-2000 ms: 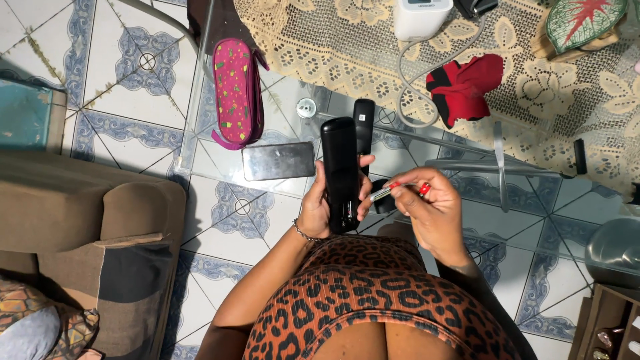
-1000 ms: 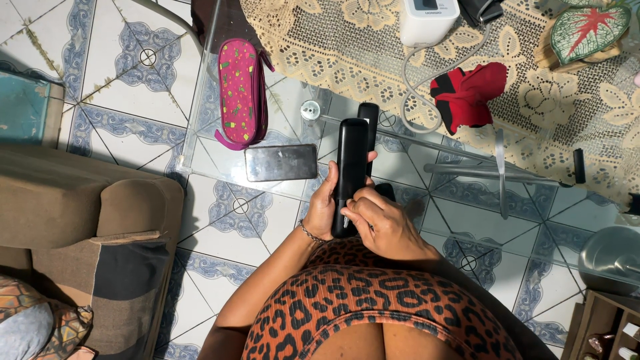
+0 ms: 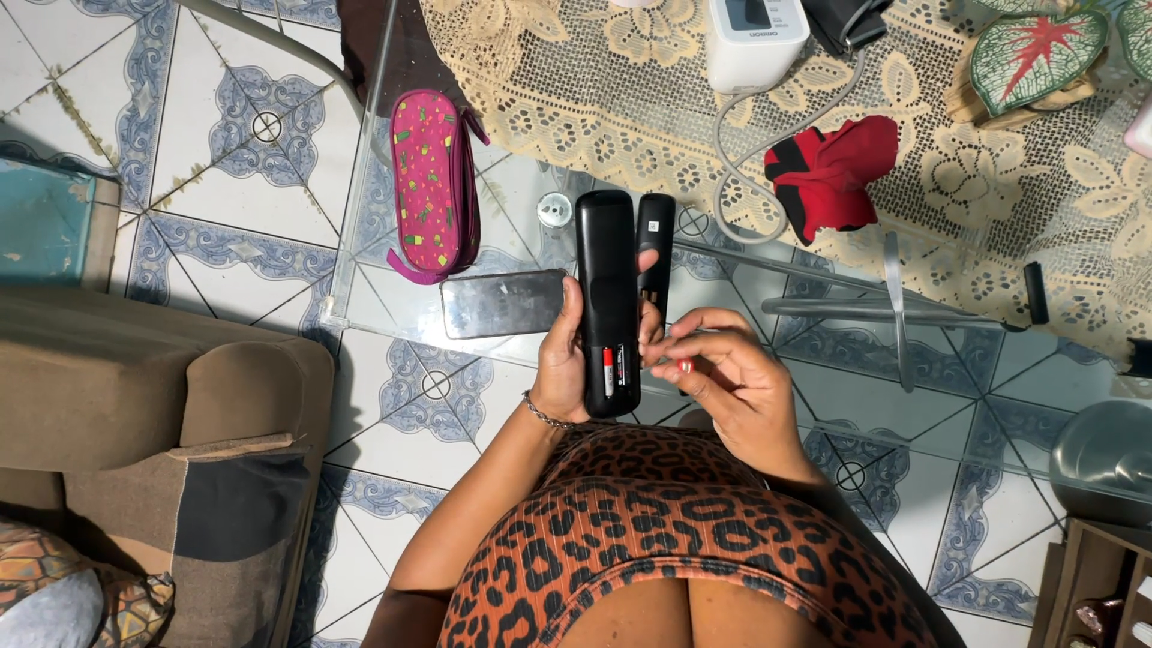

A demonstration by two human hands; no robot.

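Observation:
My left hand (image 3: pixel 564 360) holds a black remote control (image 3: pixel 607 270), its back face up and its battery compartment uncovered. One red and silver battery (image 3: pixel 608 372) lies in that compartment. Just right of the remote, my right hand (image 3: pixel 733 382) pinches a small thing with a red end (image 3: pixel 685 366), probably a second battery mostly hidden by the fingers. Behind my left fingertips, a second black remote control (image 3: pixel 655 243) lies on the glass table. A smartphone (image 3: pixel 504 304) lies left of the held remote.
The glass table (image 3: pixel 378 279) bears a pink pencil case (image 3: pixel 436 184), a small round metallic object (image 3: pixel 554 210) and a table knife (image 3: pixel 895 310). A lace tablecloth (image 3: pixel 621 135) carries a blood pressure monitor (image 3: pixel 756 45) and red cloth (image 3: pixel 837 180). A brown sofa (image 3: pixel 243 396) stands at left.
My right hand was on the lower end of the remote one second ago and is now to its right. A battery now shows in the compartment.

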